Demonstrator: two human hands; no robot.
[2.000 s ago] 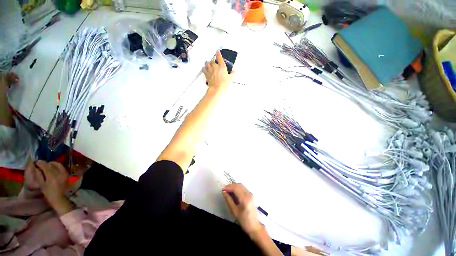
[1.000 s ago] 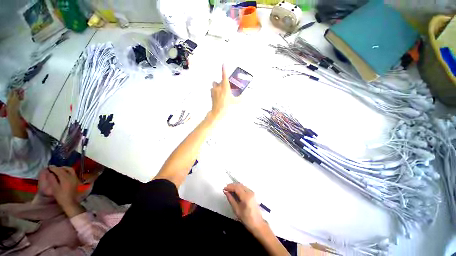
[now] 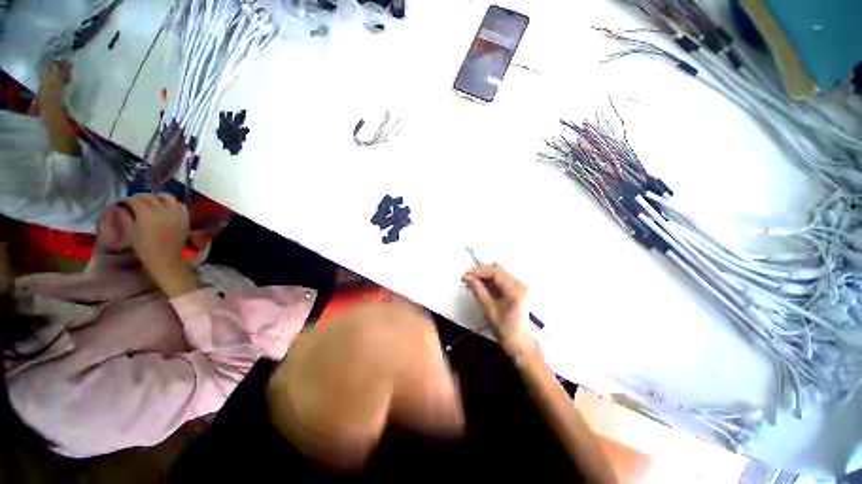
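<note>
My right hand (image 3: 501,298) is at the table's near edge, its fingertips closed on the thin wires of a cable. The wire tips (image 3: 474,257) stick out past the fingers. A short dark sleeve (image 3: 536,321) shows on the hand's other side. My left arm and hand (image 3: 364,383) are a large motion-blurred shape low in the picture, in front of my dark clothing. The fingers cannot be made out. A lit smartphone (image 3: 491,54) lies on the table at the top. A pile of small black pieces (image 3: 390,218) lies left of my right hand.
A thick cable bundle (image 3: 718,274) with coloured wire tips lies at right, another behind it. A curved cable end (image 3: 376,129) lies mid-table. At left are a second black pile (image 3: 232,131), white cables (image 3: 210,66) and a neighbour in pink (image 3: 161,350). A teal book (image 3: 832,38) is top right.
My left hand has left the phone and come back towards my body. The view has shifted, bringing the near black pile fully into sight. My right hand still holds the wires.
</note>
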